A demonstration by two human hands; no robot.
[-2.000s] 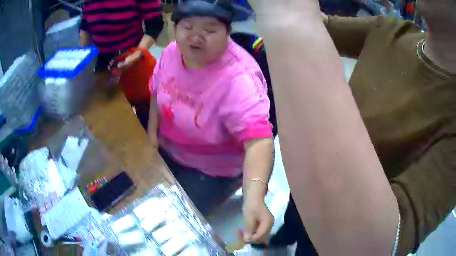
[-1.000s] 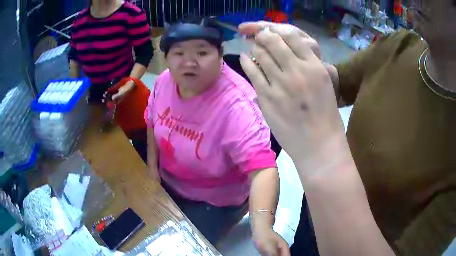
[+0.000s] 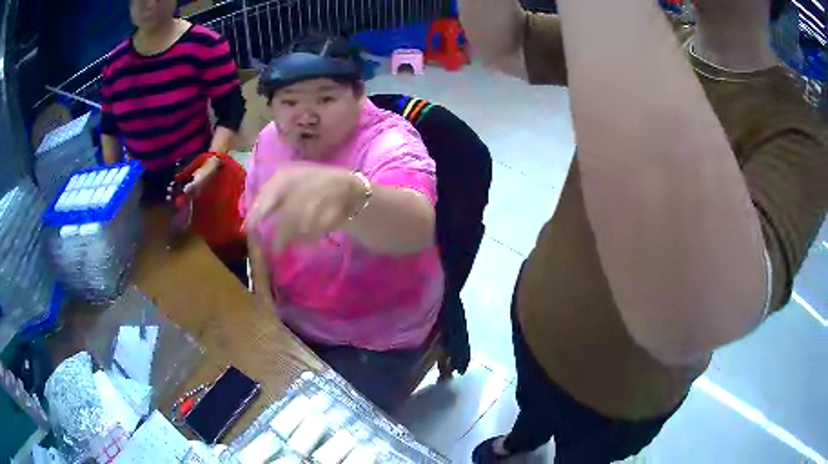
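Neither of my hands is in view. A clear tray with white pieces lies nearest, at the bottom edge on the wooden desk. A black smartphone lies left of it, beside a small red and pale item. White papers and crumpled white material lie further left. A blue tray holding rows of white pieces tops a clear stack at the desk's far left.
A seated person in pink is across the desk, hand raised and blurred. A standing person in brown is close at right; their bare forearm crosses the view. A person in stripes holds a red bag. Stools stand behind.
The seated person's hand has risen from low beside the desk to chest height. The brown-clad person's hand has gone up out of clear view. The view has shifted, showing more floor.
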